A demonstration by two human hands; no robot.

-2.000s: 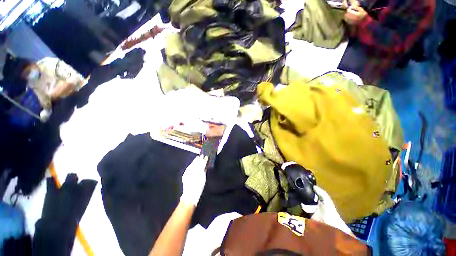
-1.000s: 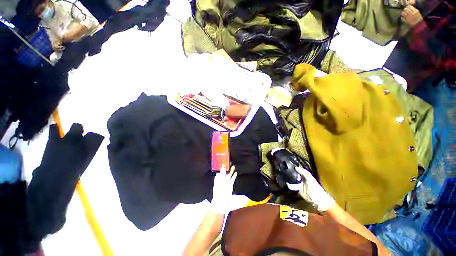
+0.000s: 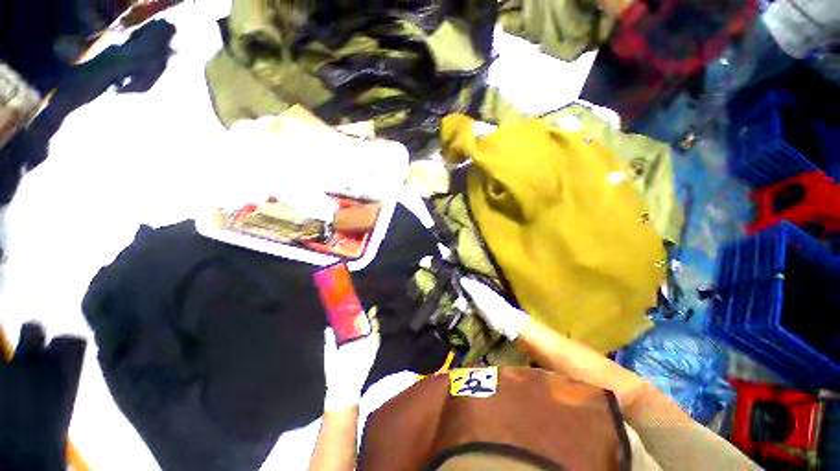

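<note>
My left hand (image 3: pixel 351 366), in a white glove, holds a smartphone (image 3: pixel 341 304) with a lit pink-orange screen above a black garment (image 3: pixel 212 322) laid on the white table. My right hand (image 3: pixel 495 308), also white-gloved, reaches to the checked green cloth (image 3: pixel 470 241) beside the mustard coat (image 3: pixel 571 239). Its fingertips are blurred among dark shapes, and whether it holds something cannot be told. A white plastic basket (image 3: pixel 212 227) with papers and small brown and red items sits just behind the phone.
Olive garments (image 3: pixel 359 74) with shiny black parts are heaped at the back. A blue plastic bag (image 3: pixel 677 363), blue crates (image 3: pixel 760 294) and red crates (image 3: pixel 778 419) are at the right. A person's red-dark sleeve (image 3: pixel 682 37) shows at the upper right. Another black garment (image 3: pixel 37 405) lies lower left.
The view has shifted to the right. The phone screen, dark at first, is lit and tilted. The small black object held by my right hand earlier is no longer clearly visible.
</note>
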